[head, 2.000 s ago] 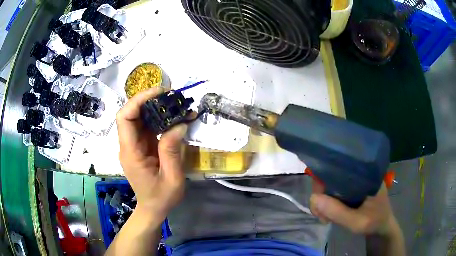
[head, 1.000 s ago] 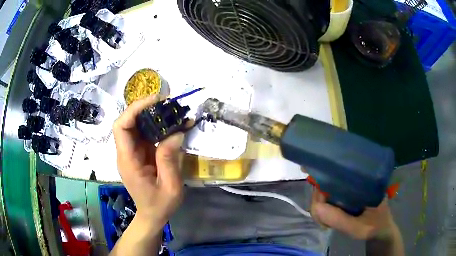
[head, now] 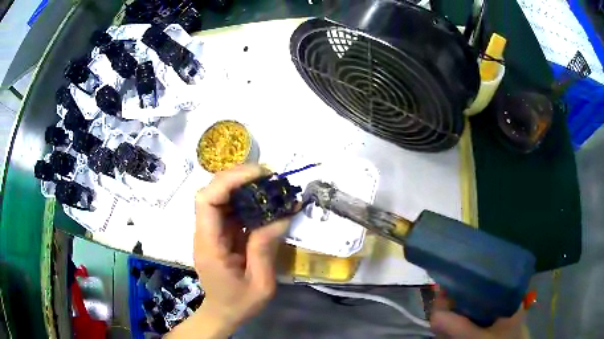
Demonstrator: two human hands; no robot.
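My left hand holds a black electrical unit between thumb and fingers. A blue lead wire sticks out from it to the right, and a dark wire runs towards the plate. My right hand, partly cut off by the bottom edge, grips a dark blue-grey soldering gun. Its scorched tip is at the middle of a white plastic plate, by the dark wire's end, and hides the joint. The plate lies over a yellow block.
A tin of yellow grains stands behind my left hand. A large black fan stands at the back, beside a pale tool cup. Assemblies on white plates cluster at left. A blue crate of parts is below the bench.
The camera view has shifted, so the bench, both hands and the gun appear lower and further right. The left hand still holds the unit, and the gun tip stays at the plate's middle.
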